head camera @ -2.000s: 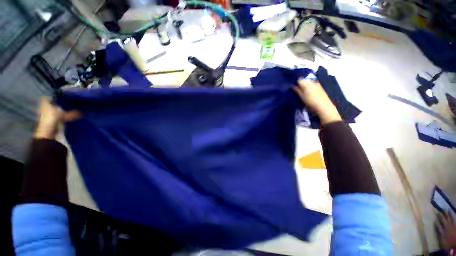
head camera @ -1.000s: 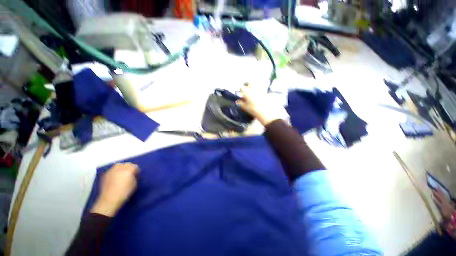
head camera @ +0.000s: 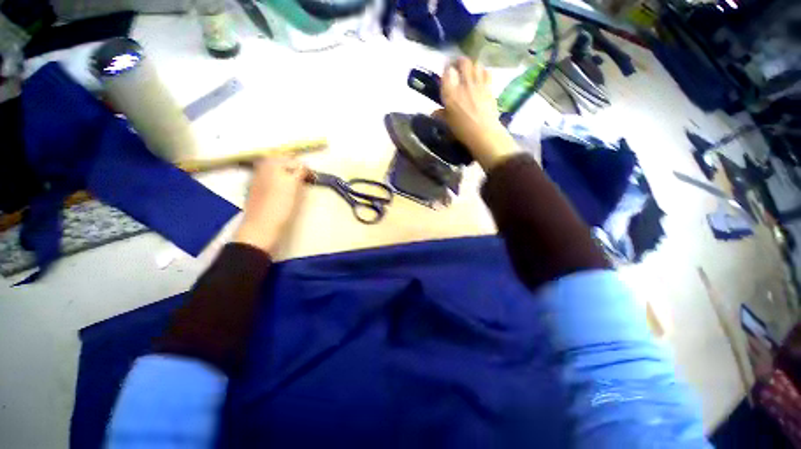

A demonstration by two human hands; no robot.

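Navy cloth [head camera: 395,351] lies spread and wrinkled across the near table, its far edge below both hands. My left hand [head camera: 274,197] is blurred, with its fingers closed over the blade end of the shears [head camera: 367,200]; the looped handles show to its right and the blades are hidden. My right hand [head camera: 470,101] is closed around the handle of the steam iron [head camera: 420,145], beyond the cloth. The iron's metal base faces left and looks tilted. A dark pad or piece shows under the iron.
A yellow ruler [head camera: 220,160] lies behind my left hand, beside a pale upright cone [head camera: 145,105]. Navy strips [head camera: 158,188] lie at left. Crumpled dark and light-blue cloth [head camera: 597,180] lies right of my right arm. Another person's red patterned sleeve [head camera: 782,395] is at the right edge.
The navy cloth, earlier held up by both hands, lies on the table. My left hand has moved off the cloth to the shears, now farther from the cloth edge. The iron is turned in my right hand.
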